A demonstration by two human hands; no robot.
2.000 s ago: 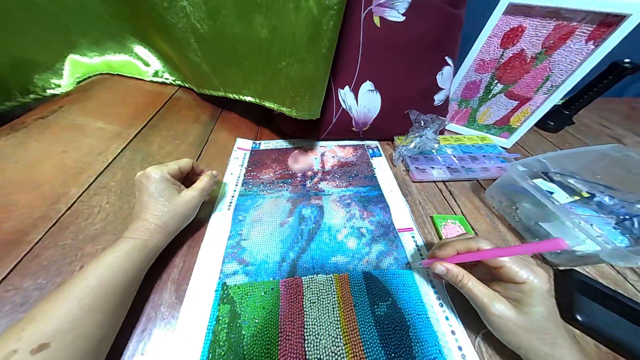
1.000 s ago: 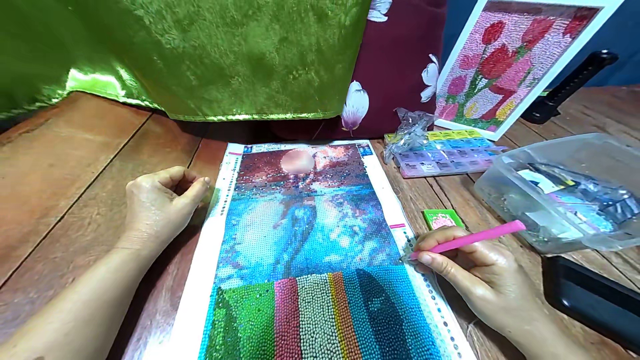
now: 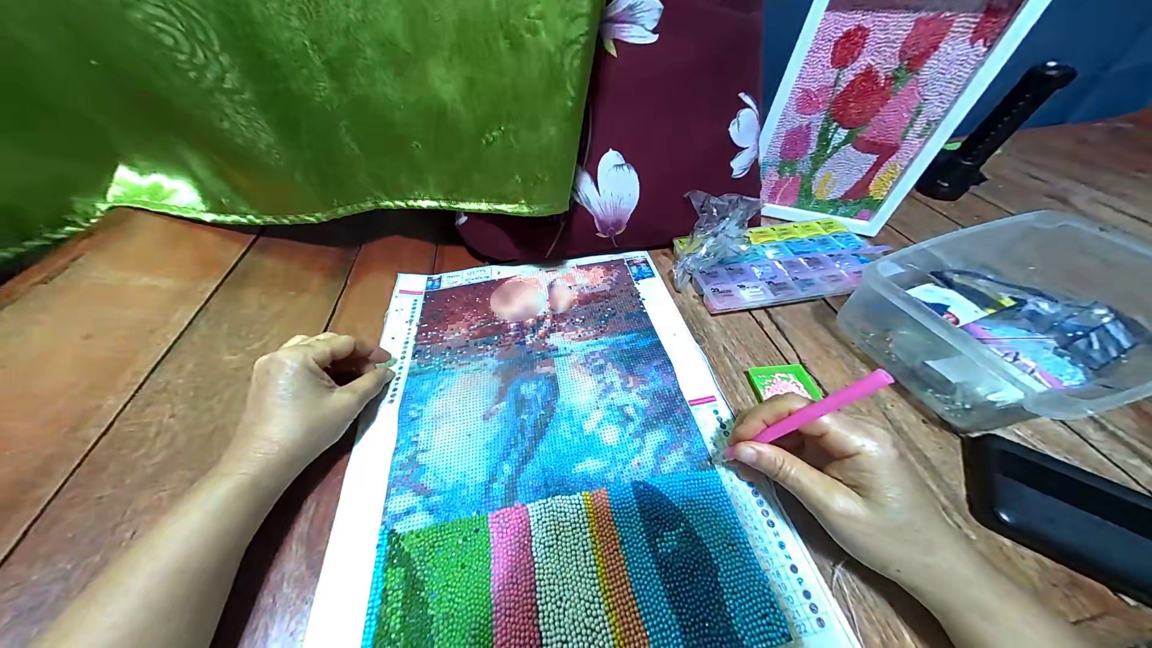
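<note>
A diamond painting canvas (image 3: 540, 405) lies on the wooden floor. Its lower part carries rows of round beads (image 3: 576, 576) in green, pink, cream, yellow, orange and blue; the upper part shows a printed picture. My right hand (image 3: 837, 468) holds a pink applicator pen (image 3: 823, 409) with its tip low at the canvas's right margin, beside a small cluster of dark and clear beads (image 3: 723, 436). My left hand (image 3: 310, 396) rests at the left margin, thumb and fingertips together near the edge; whether something small is between them cannot be told. A small green tray (image 3: 783, 380) lies just beyond my right hand.
A lidded bead organizer (image 3: 783, 270) with crumpled clear plastic (image 3: 718, 236) stands beyond the canvas. To the right are a clear plastic bin (image 3: 954, 378) with packets, a black tray-like object (image 3: 1053, 513), a framed tulip picture (image 3: 864, 108) and a black stand (image 3: 999, 130). Green cloth (image 3: 342, 99) hangs behind.
My left hand has moved right, onto the canvas's left edge. The right hand keeps hold of the pen near the right margin. The view has shifted slightly.
</note>
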